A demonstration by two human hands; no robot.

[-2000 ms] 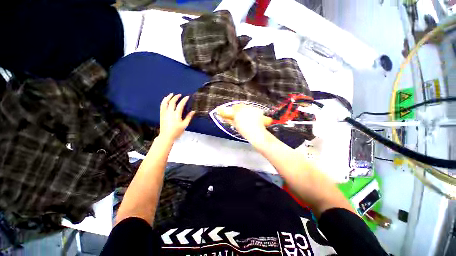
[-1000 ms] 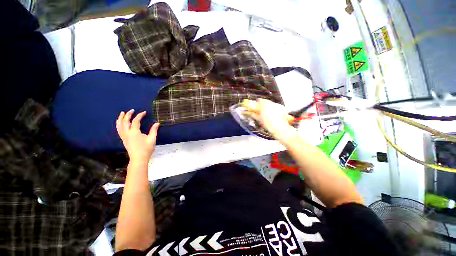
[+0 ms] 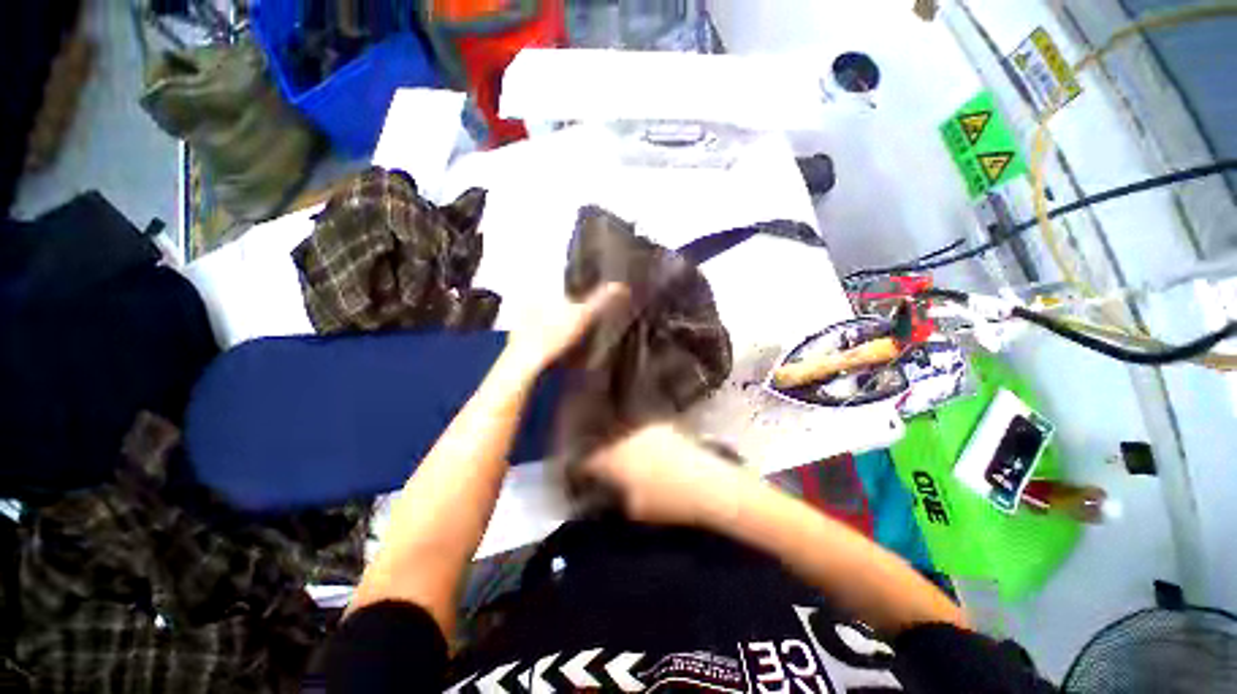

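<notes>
My left hand [image 3: 573,319] holds the upper part of a brown plaid garment piece [image 3: 672,325], above the right part of the navy padded board [image 3: 339,414]. My right hand [image 3: 638,468] grips its lower edge near my body; the cloth and this hand are blurred. The steam iron [image 3: 841,363], with its tan handle, rests at the right end of the table, with no hand on it. A crumpled plaid bundle [image 3: 373,258] lies on the white table [image 3: 529,183], behind the board.
A plaid heap [image 3: 177,569] lies at lower left, black cloth [image 3: 95,339] at far left. A blue crate [image 3: 353,88] and a person's orange clothing [image 3: 502,61] are beyond the table. A black hose [image 3: 1126,350] runs right. A phone [image 3: 1011,450] lies on a green bag [image 3: 963,522].
My right hand has let go of the iron, now resting at right, and taken the plaid piece. My left hand has moved right and grasped it too. The piece is lifted and separate from the bundle.
</notes>
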